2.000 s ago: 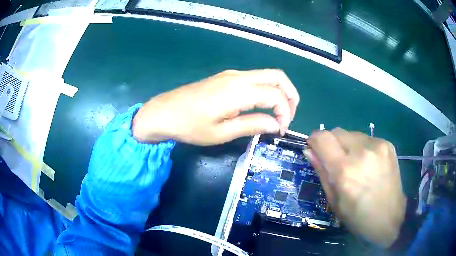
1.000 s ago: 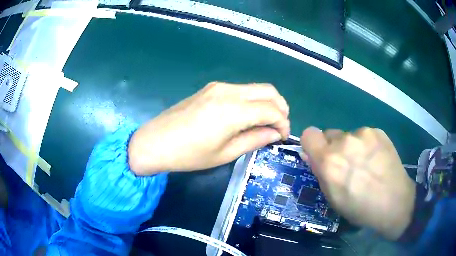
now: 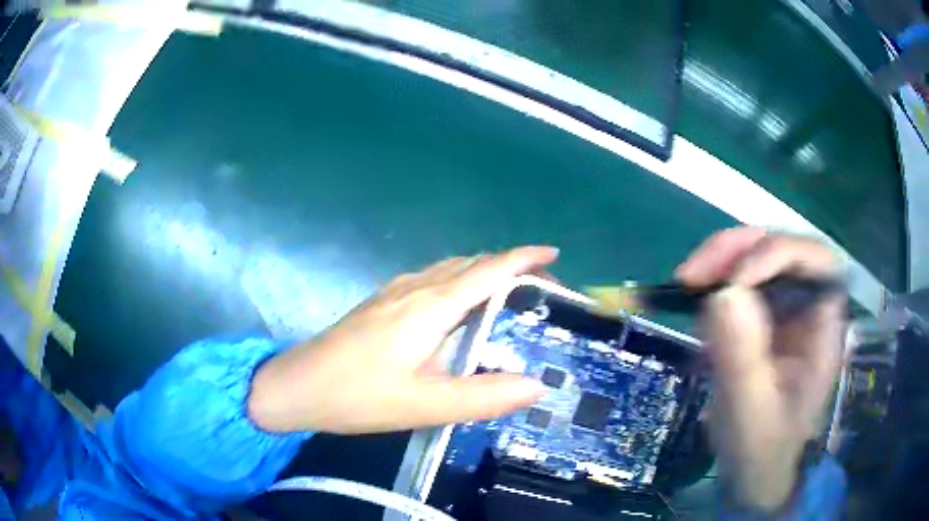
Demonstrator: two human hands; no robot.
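Observation:
An open white housing [image 3: 421, 463] lies at lower centre with a blue mainboard [image 3: 570, 402] in it. My left hand [image 3: 397, 356] grips the housing's upper left side, fingers along the rim and thumb over the board. My right hand [image 3: 774, 315] is blurred and closed around a dark tool [image 3: 662, 297] with a yellowish, wider tip, possibly a brush. The tip is over the housing's upper edge; whether it touches is unclear. The right hand and tool hide part of the housing's right side.
A large black block [image 3: 530, 499] sits below the board. A pale cable [image 3: 351, 491] curves out at lower left. Another open unit [image 3: 866, 387] stands at the right. White taped sheets [image 3: 76, 112] lie at the left, and a pale strip with a black frame [image 3: 489, 66] crosses the green surface.
My left hand has moved down from the top edge onto the left side, its thumb now spread over the board. My right hand has moved right and now holds the dark tool.

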